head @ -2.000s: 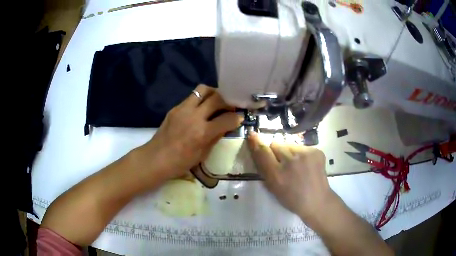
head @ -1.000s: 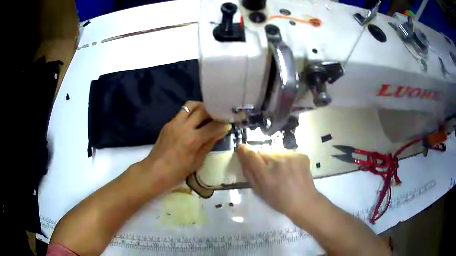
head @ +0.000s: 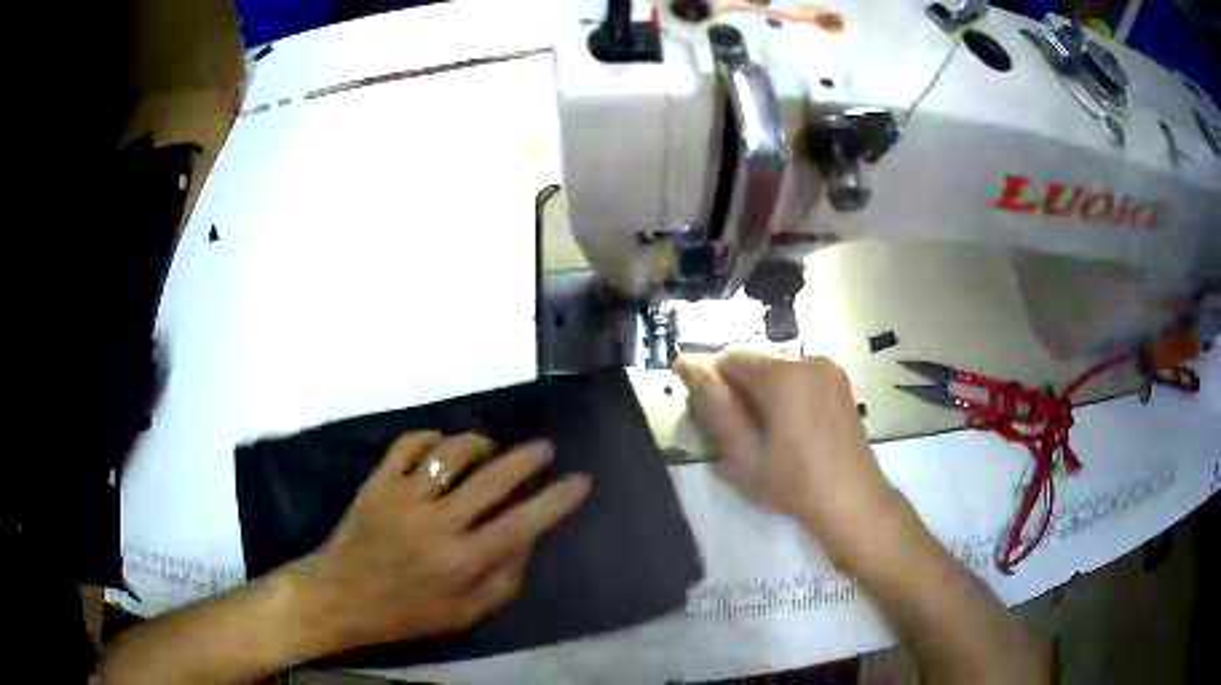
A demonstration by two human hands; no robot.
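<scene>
The black fabric piece (head: 609,509) lies flat on the white table in front of the machine bed, its near edge close to the table's front. My left hand (head: 442,529), with a ring, lies on it, palm down with fingers spread. My right hand (head: 783,422) is beside the presser foot (head: 660,335), its fingertips just right of it on the machine bed. Whether its fingers hold anything is hidden. The fabric's upper right corner is near the needle plate (head: 576,328), apart from the presser foot.
The white sewing machine (head: 911,154) stands over the bed. Snips (head: 944,385) with tangled red cord (head: 1038,422) lie right of my right hand. Dark fabric (head: 80,335) fills the far left beside brown cardboard (head: 201,101). A ruler strip (head: 1071,502) runs along the near edge.
The black fabric has come out from the presser foot toward me and now lies nearer the table's front edge. My left hand has moved down and left onto it. My right hand stays by the presser foot.
</scene>
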